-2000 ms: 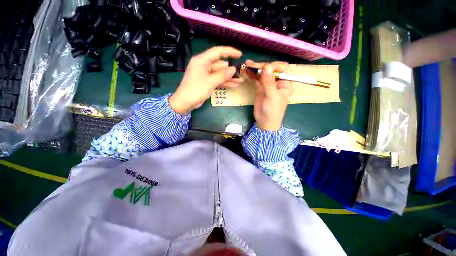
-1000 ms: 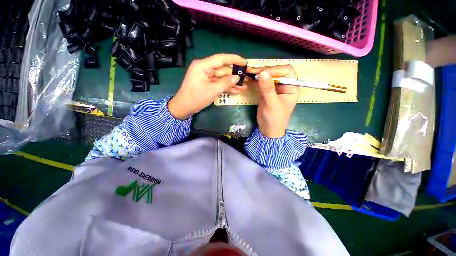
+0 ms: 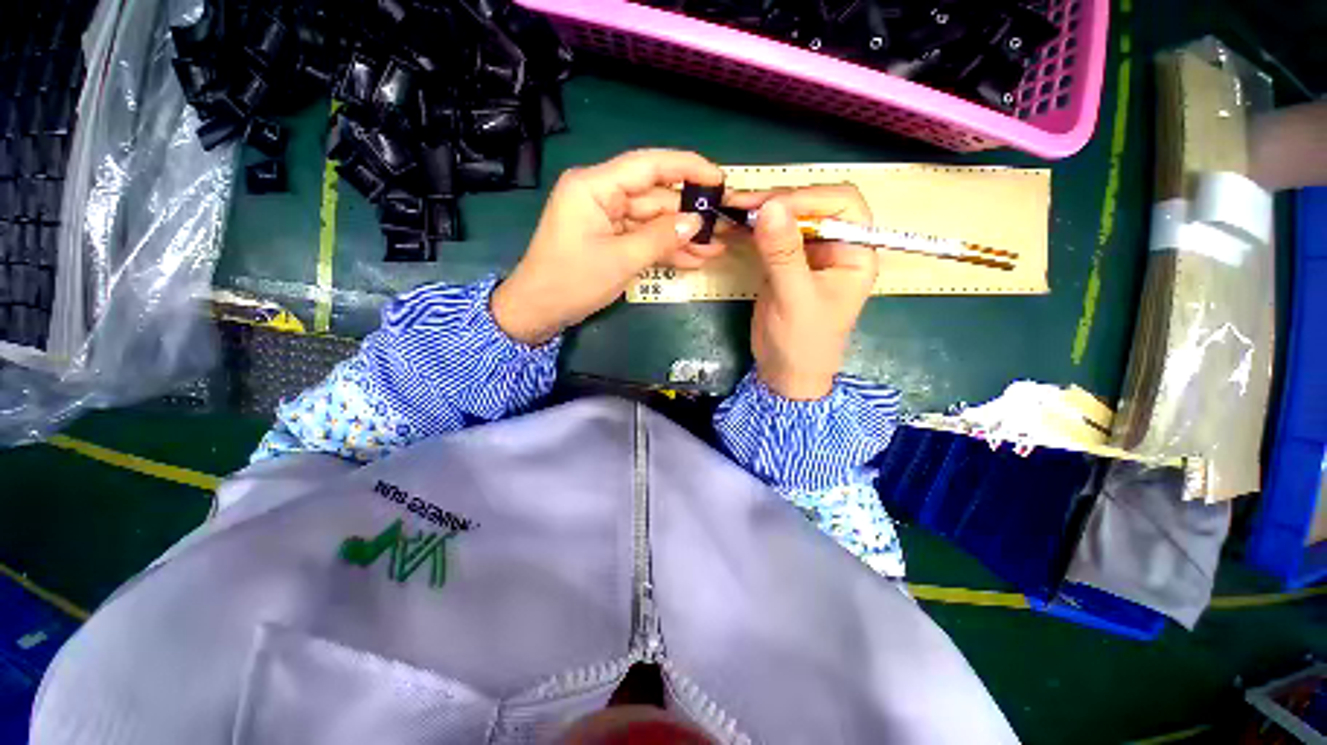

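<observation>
My left hand (image 3: 604,240) holds a small glossy black plastic part (image 3: 700,214) between its fingertips, with a pale ring on the face towards me. My right hand (image 3: 809,291) holds a pen-like tool (image 3: 910,242) with a white and gold shaft. Its dark tip points left and is at or very near the ring; whether it touches cannot be told. A tan card (image 3: 961,204) with dotted edges lies on the green bench beneath and behind my hands. Small dark marks (image 3: 654,281) show at its left end, partly hidden by my left hand.
A loose pile of black parts (image 3: 422,117) lies left of the card. A pink basket (image 3: 830,99) of black parts stands beyond it. Crumpled clear plastic (image 3: 146,218) is at left, wrapped tan cards (image 3: 1196,277) and white scraps (image 3: 1036,416) at right. Part of another person's arm shows at far right.
Since two seconds ago, the black part has turned so its ringed face shows, and the tool tip has come to it. The view has shifted slightly. Little differs from one second ago.
</observation>
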